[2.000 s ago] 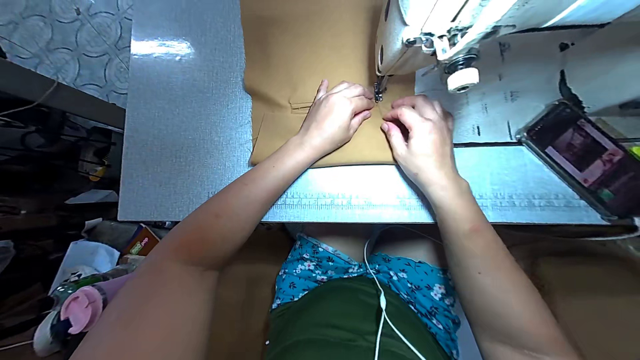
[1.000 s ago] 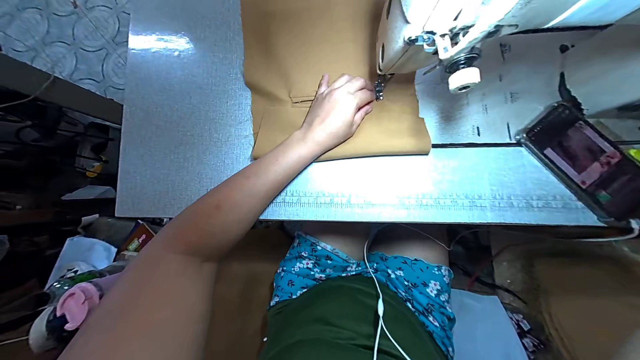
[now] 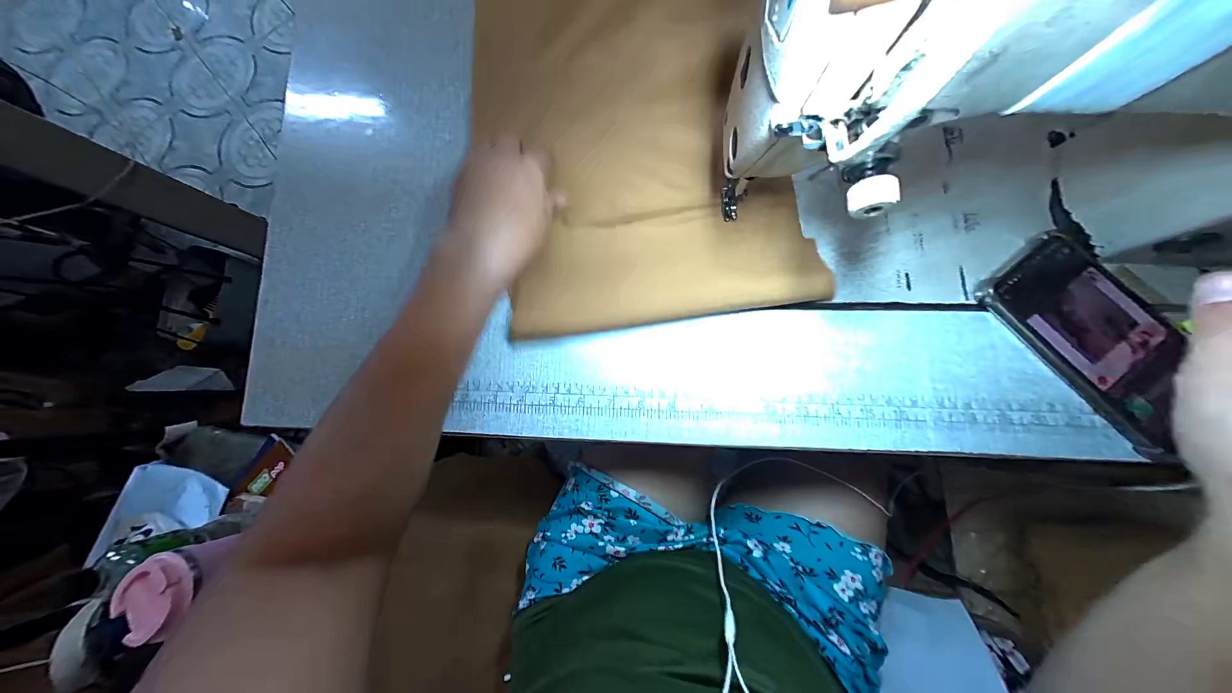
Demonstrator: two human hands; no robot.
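Observation:
Tan fabric (image 3: 664, 279) lies folded on the sewing machine table, with part of it under the presser foot (image 3: 730, 202) of the sewing machine (image 3: 866, 67). My left hand (image 3: 505, 207) is at the fabric's left edge, blurred, its fingers bent over the cloth; whether it pinches the cloth is unclear. At the right edge of the view my right hand (image 3: 1208, 385) is partly cut off and blurred, beside the smartphone (image 3: 1088, 337). Its fingers are mostly hidden, so its hold cannot be told.
A printed ruler scale (image 3: 770, 404) runs along the front of the table (image 3: 337, 241). A white cable (image 3: 724, 597) hangs over my lap. Left of the table, a pink item (image 3: 154, 597) and other things are piled up. The machine head overhangs the fabric's right side.
My left hand has moved left from beside the presser foot to the fabric's left edge. My right hand, at the fabric two seconds ago and then out of view, is now by the smartphone.

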